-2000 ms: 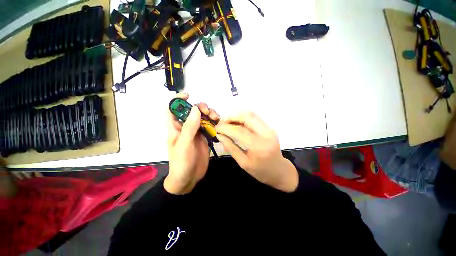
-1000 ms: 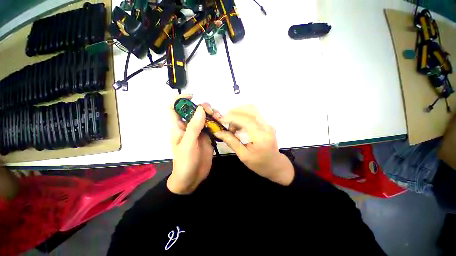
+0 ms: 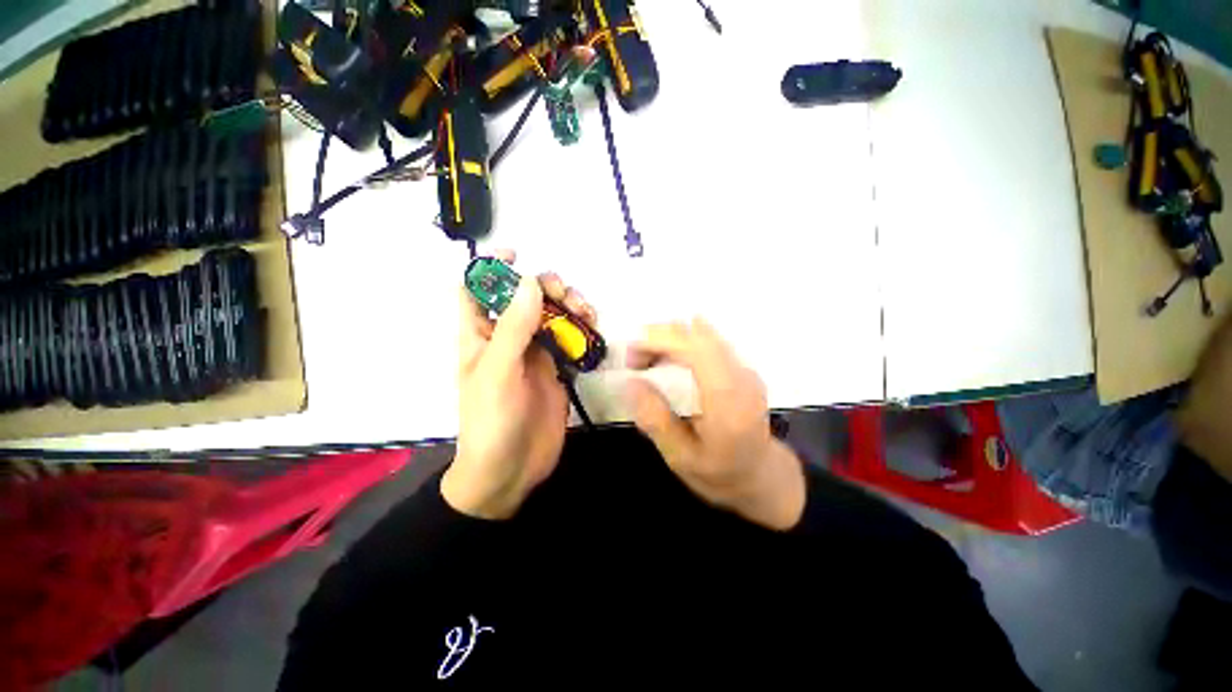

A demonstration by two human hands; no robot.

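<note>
My left hand [image 3: 507, 392] holds a black case shell [image 3: 592, 354] above the bench's near edge. A green circuit board [image 3: 492, 285] shows at its upper left end, under my thumb tip. A yellow battery [image 3: 569, 338] shows inside the lower right end, with thin wires beside it. A black lead hangs below the case, partly hidden by my hand. My right hand [image 3: 709, 419] is just right of the case, not touching it, fingers apart and empty.
A pile of open units [image 3: 464, 169] with leads lies top centre. Rows of black cases [image 3: 135, 331] lie on cardboard [image 3: 287, 392] at left. A black cover [image 3: 840, 81] lies right of the pile. More open units [image 3: 1173, 149] lie at far right, near a person's arm [image 3: 1207, 406].
My right hand has let go of the case and moved slightly right, its fingers opening. My left hand still holds the case in about the same place.
</note>
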